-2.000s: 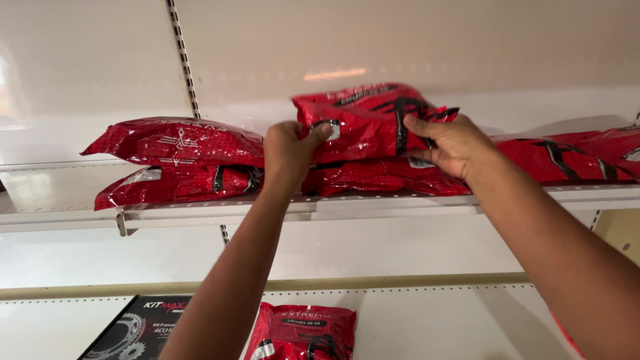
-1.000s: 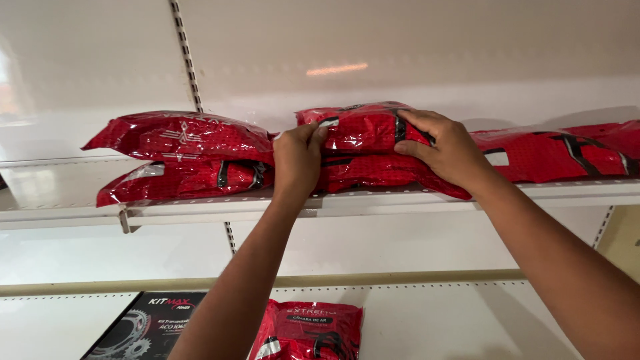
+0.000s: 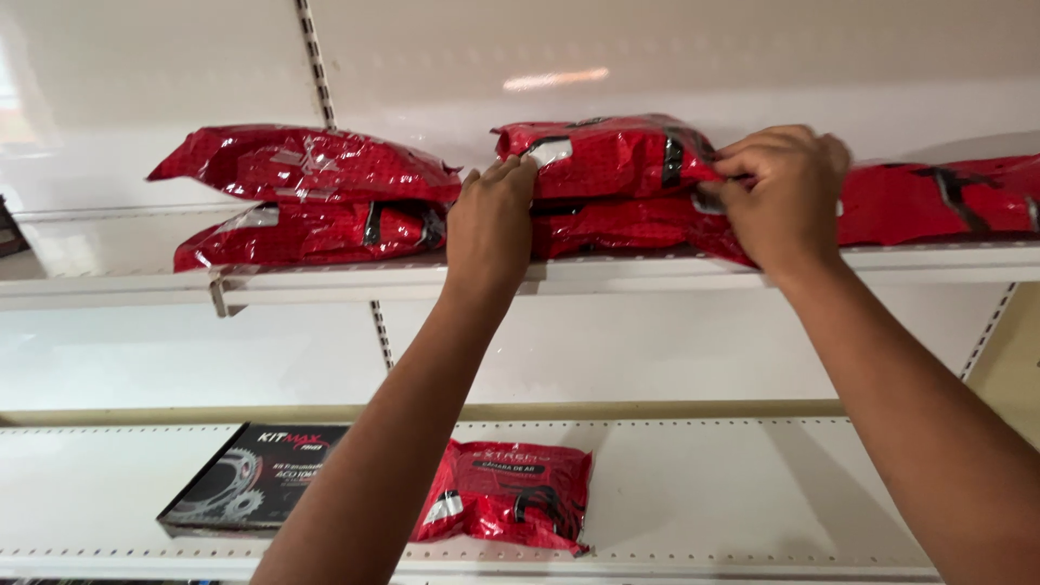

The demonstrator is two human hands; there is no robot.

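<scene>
Red plastic packets of inner tubes lie stacked on the upper white metal shelf. My left hand (image 3: 491,223) rests at the left end of the upper middle packet (image 3: 609,158), between it and the upper left packet (image 3: 309,162); its fingertips are partly hidden. My right hand (image 3: 780,195) pinches the right end of the upper middle packet between thumb and fingers. Beneath it lies a lower middle packet (image 3: 617,227), and a lower left packet (image 3: 317,231) lies under the upper left one. Another red packet (image 3: 902,203) is right of my right hand.
The upper shelf's front edge (image 3: 650,276) runs below the packets, with a bracket (image 3: 218,294) at left. On the lower shelf (image 3: 715,504) lie a black transmission kit box (image 3: 236,487) and another red inner-tube packet (image 3: 520,496). A white back panel (image 3: 650,49) stands behind.
The upper middle packet, held raised and tilted two seconds ago, now lies flatter on the lower one. My right hand has moved from its top to its right end.
</scene>
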